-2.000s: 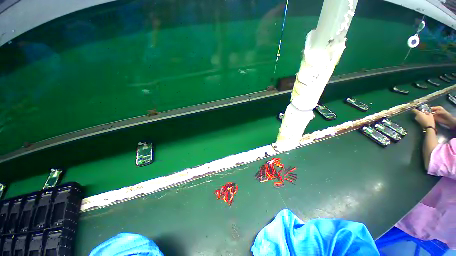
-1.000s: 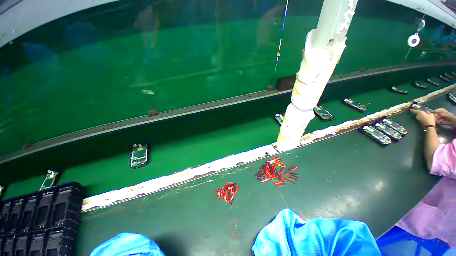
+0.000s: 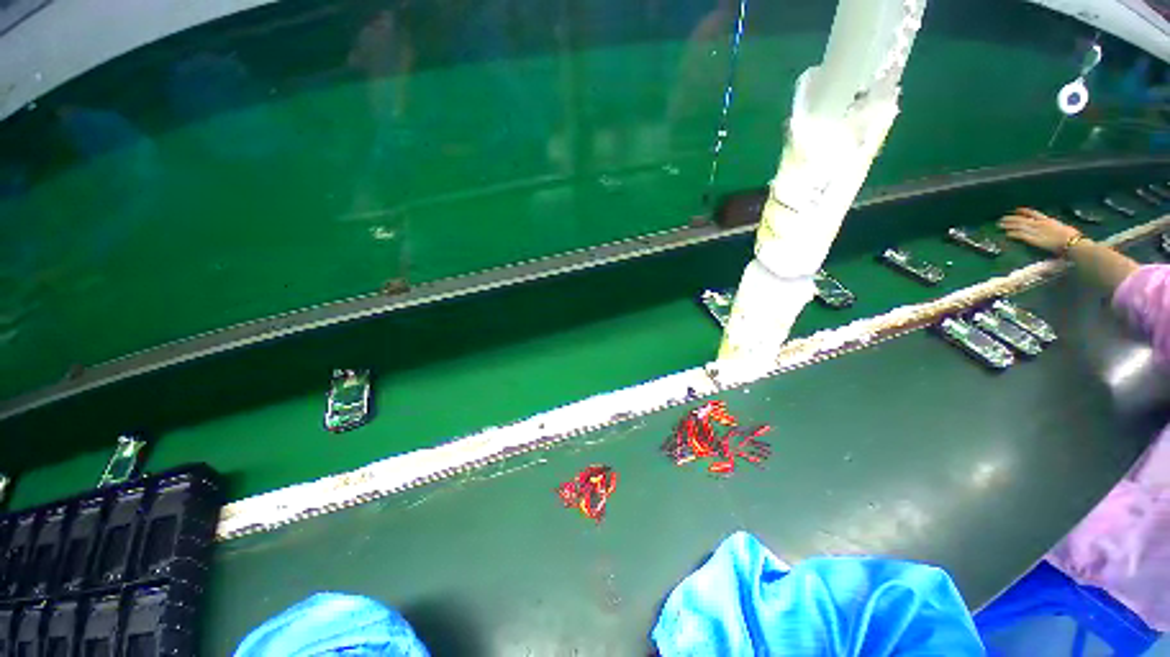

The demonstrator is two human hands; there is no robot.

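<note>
Neither of my hands is in the picture. Only my two blue sleeves show, cut off by the bottom edge. In front of them on the dark green bench lie two loose piles of small thin red parts, a smaller pile (image 3: pixel 589 493) and a larger, more spread pile (image 3: pixel 713 439). A phone unit (image 3: pixel 348 401) with its green board showing lies on the green conveyor belt (image 3: pixel 513 372). Another phone unit (image 3: pixel 123 462) lies further left on the belt.
A black ribbed tray (image 3: pixel 113 565) is at far left. A pale taped post (image 3: pixel 821 180) rises from the whitish ledge (image 3: pixel 449 460). Three phone units (image 3: pixel 1011 329) lie on the bench at right. More phones are on the belt. A person in pink reaches a hand (image 3: pixel 1041 231) over the belt.
The neighbour's hand has moved from near the ledge out over the belt, where another phone now lies beside it. Belt phones have shifted slightly left. My sleeves and the red piles look nearly unchanged.
</note>
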